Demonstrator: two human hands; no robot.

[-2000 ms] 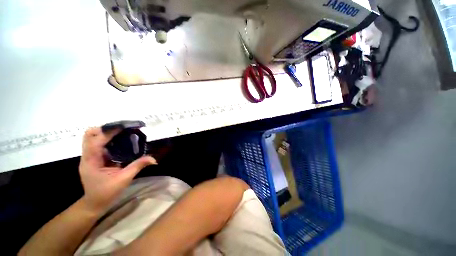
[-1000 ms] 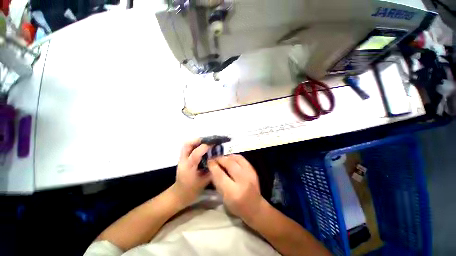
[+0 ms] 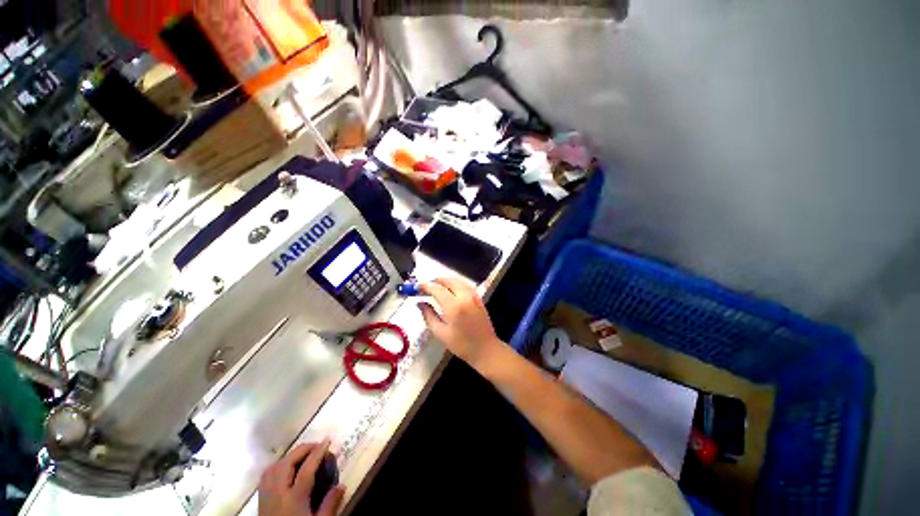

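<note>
My right hand is at the right end of the white machine table, its fingertips on a small dark-blue tool, likely thread snips. My left hand is at the bottom edge of the picture, partly cut off, holding a small black object at the table's front edge. The pale sewing machine head, with a lit display and keypad, stands behind both hands. Red-handled scissors lie between the hands, beside the machine.
A black phone-like slab lies behind my right hand. Beyond it are a clutter tray, scraps and a black hanger. A blue crate with card and paper stands at right. Thread cones and an orange bag are at upper left.
The view has swung to the right. My right hand has left the black object in my left hand and reached to the small blue tool. My left hand still holds the black object.
</note>
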